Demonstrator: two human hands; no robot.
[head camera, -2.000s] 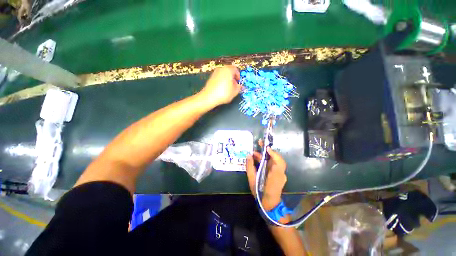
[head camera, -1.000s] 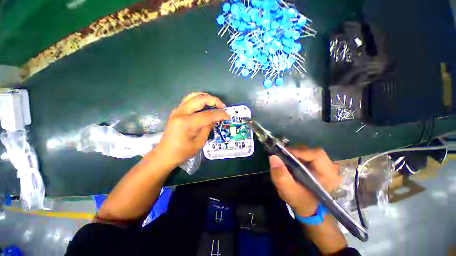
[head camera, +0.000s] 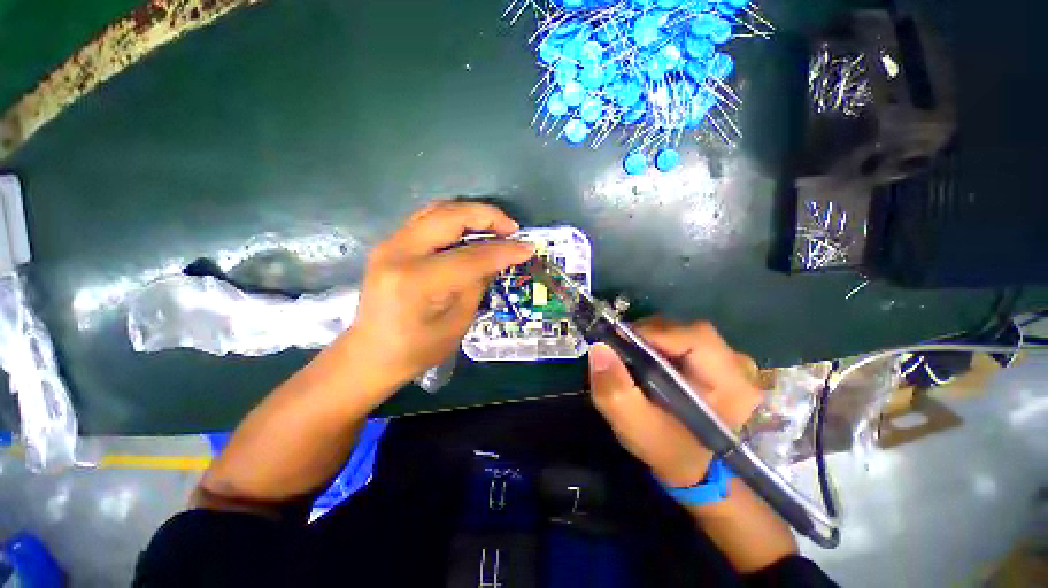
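The white housing (head camera: 531, 348) lies open on the dark green bench, with a green circuit board (head camera: 554, 308) and coloured parts inside. My left hand (head camera: 431, 287) is at its left side, thumb and fingertips together over the upper left of the board; whether they pinch a small part is hidden. My right hand (head camera: 678, 396) holds the dark soldering iron (head camera: 678, 396), whose metal tip reaches the upper part of the board beside my left fingertips. A blue band (head camera: 701, 485) is on my right wrist. A clear plastic bag with white contents (head camera: 236, 319) lies left of the housing.
A pile of blue disc components (head camera: 644, 63) lies beyond the housing. Black trays with silvery slivers (head camera: 825, 236) stand at the right beside a large dark box (head camera: 998, 149). Another bagged bundle (head camera: 32, 373) is at far left. A rusty-yellow edge (head camera: 109, 44) runs at upper left.
My left hand has come from the blue pile to the housing. The iron now points up-left, and its tip has moved from the board's upper right edge further in, beside my left fingertips.
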